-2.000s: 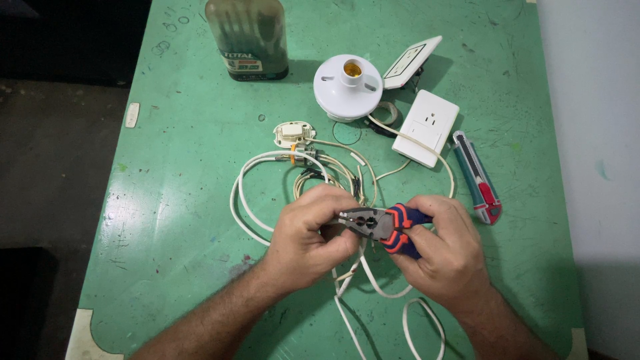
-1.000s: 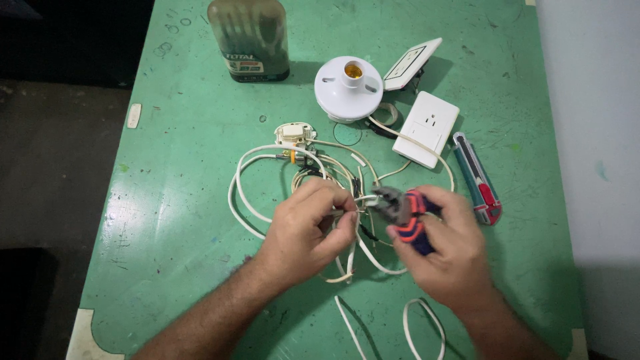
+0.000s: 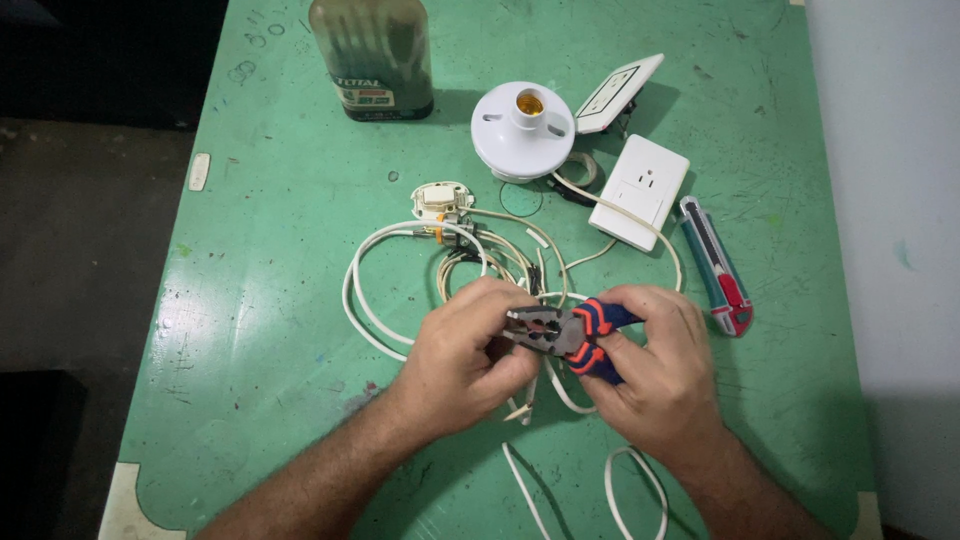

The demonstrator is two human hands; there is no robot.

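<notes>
My right hand point(image 3: 660, 367) grips the red and blue handles of combination pliers point(image 3: 559, 330), whose dark jaws point left and stand slightly apart. At the jaw tips, my left hand point(image 3: 469, 352) pinches a white cable, mostly covered by the fingers. White cable point(image 3: 367, 300) loops out to the left, and more passes below the pliers. Beyond my left hand lie a coil of cream wires point(image 3: 450, 270), a metal part with an orange band point(image 3: 452, 229) and a small cream switch point(image 3: 441, 198).
A white lamp holder point(image 3: 523, 133), a tilted outlet plate point(image 3: 619, 94), a white outlet box point(image 3: 640, 193) and a tape roll point(image 3: 579, 171) lie beyond the hands. A utility knife point(image 3: 716, 266) is at right, a plastic bottle point(image 3: 375, 60) at the back. Loose white cable point(image 3: 611, 480) lies near.
The pliers, shown to the right of my left hand one second ago, are back against its fingertips. Two seconds ago they were in a similar place.
</notes>
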